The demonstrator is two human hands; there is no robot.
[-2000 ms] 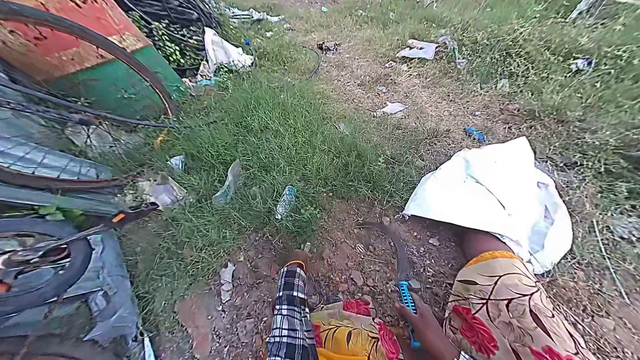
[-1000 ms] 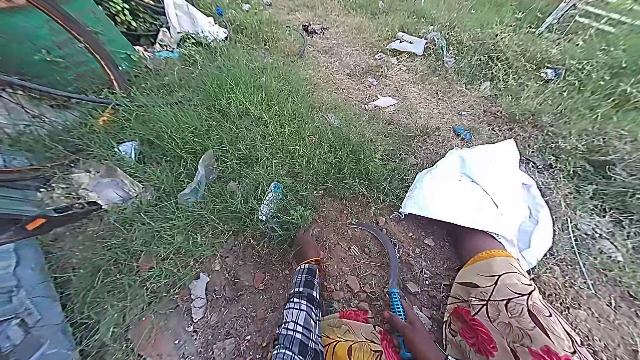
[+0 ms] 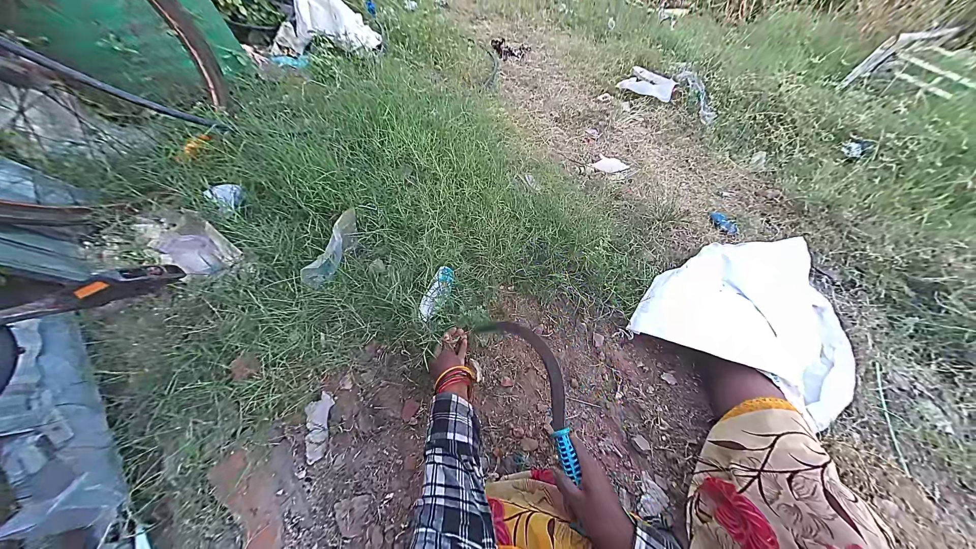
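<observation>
My right hand [image 3: 598, 496] grips the blue handle of a sickle [image 3: 555, 374] at the lower middle. The curved blade arches up and left, its tip at the edge of the green grass [image 3: 396, 198]. Just left of the tip, my left hand [image 3: 451, 351], with red and orange bangles at the wrist, has its fingers closed at the grass edge, apparently on some blades. A clear plastic bottle [image 3: 436, 293] with a blue label lies in the grass just beyond it.
A white sack [image 3: 747, 297] lies over my foot at the right. Stony soil [image 3: 518, 412] lies in front of me. Plastic scraps [image 3: 332, 250] litter the grass. At the left are a tire [image 3: 194, 49], a black bar with an orange reflector [image 3: 99, 291] and grey sheeting [image 3: 61, 427].
The sickle's tip has moved left and up to the grass beside my left hand. My left hand, largely hidden two seconds ago, now shows at the grass edge. The view has shifted.
</observation>
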